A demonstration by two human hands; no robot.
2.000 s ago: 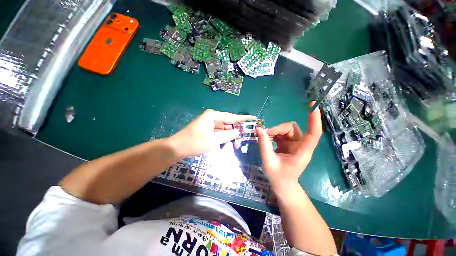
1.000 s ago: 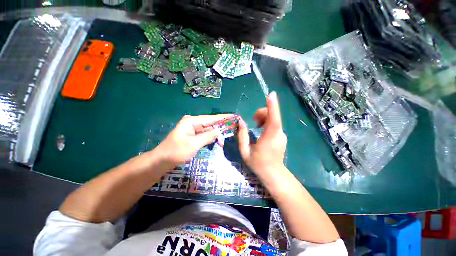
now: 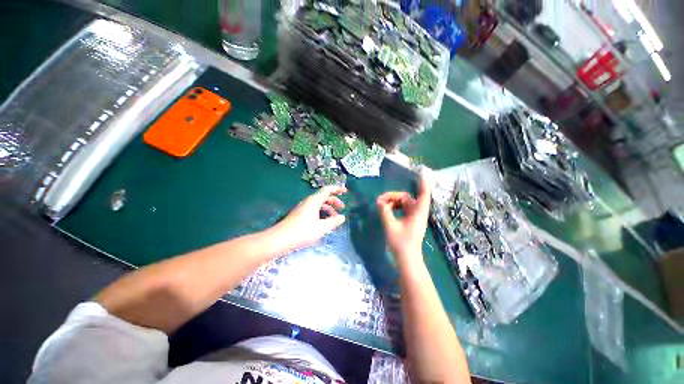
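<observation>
My left hand (image 3: 316, 216) reaches toward the near edge of the loose pile of small green circuit boards (image 3: 304, 142). Its fingers are apart and no board shows in it. My right hand (image 3: 405, 217) is just left of the clear tray of jumbled boards (image 3: 517, 289), with thumb and a fingertip close together and another finger raised. Whether it holds a thin piece is too blurred to tell. A shiny film sheet with rows of small rectangles (image 3: 311, 289) lies at the near table edge, partly under my left forearm, with strong glare on it.
An orange phone (image 3: 187, 122) and a tiny clear scrap (image 3: 118, 199) lie left. A silvery sheet stack (image 3: 56, 82) is far left. A tall tray stack (image 3: 341, 94) and a clear bottle (image 3: 240, 34) stand beyond the pile. A dark stack (image 3: 536, 157) and clear plastic (image 3: 604, 307) are right.
The view has tilted up and turned. My hands have moved apart. The small board held between them is no longer visible. My left hand has opened near the pile.
</observation>
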